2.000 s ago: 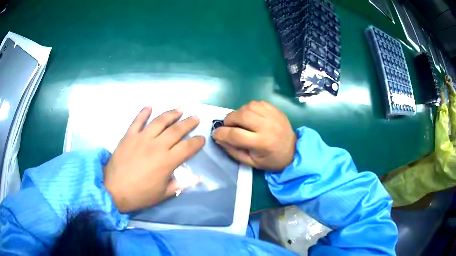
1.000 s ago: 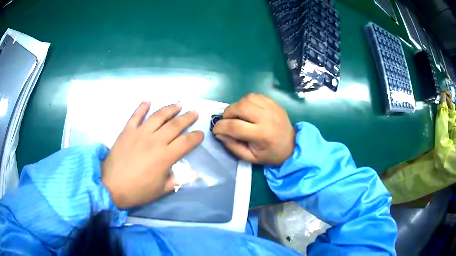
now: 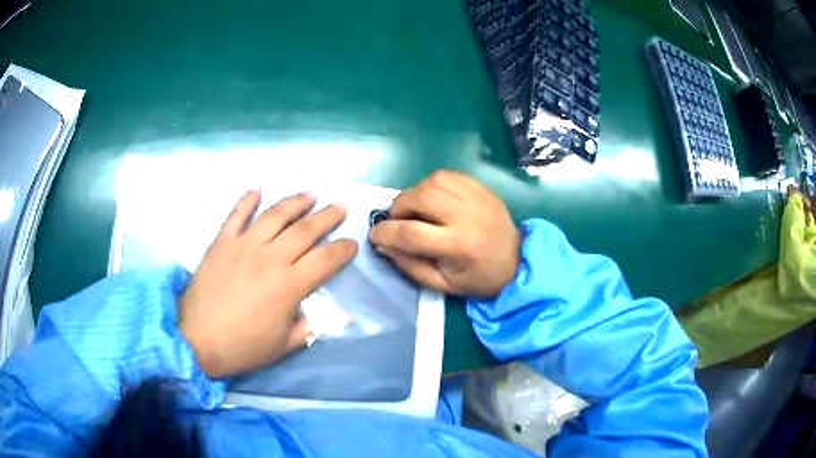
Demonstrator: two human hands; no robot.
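Note:
A grey tablet back cover (image 3: 358, 358) lies on a white backing sheet (image 3: 428, 358) in front of me. My left hand (image 3: 264, 282) rests flat on the cover, palm down, fingers spread. My right hand (image 3: 452, 234) is at the cover's upper right corner, its thumb and fingers closed at a black camera lens piece (image 3: 379, 216). Only the left part of the lens piece shows; the fingertips hide the rest. I cannot tell if it touches the cover all round.
A stack of lens strips (image 3: 555, 85) lies at the upper right, a lens tray (image 3: 696, 121) farther right. Stacked back covers (image 3: 31, 170) are at left. A waste container with film scraps (image 3: 528, 407) is by my right arm. A yellow sleeve (image 3: 747, 313) is at far right.
The view has shifted slightly. My left hand stays flat on the cover. My right fingers remain at the lens piece, with only a small change in pose.

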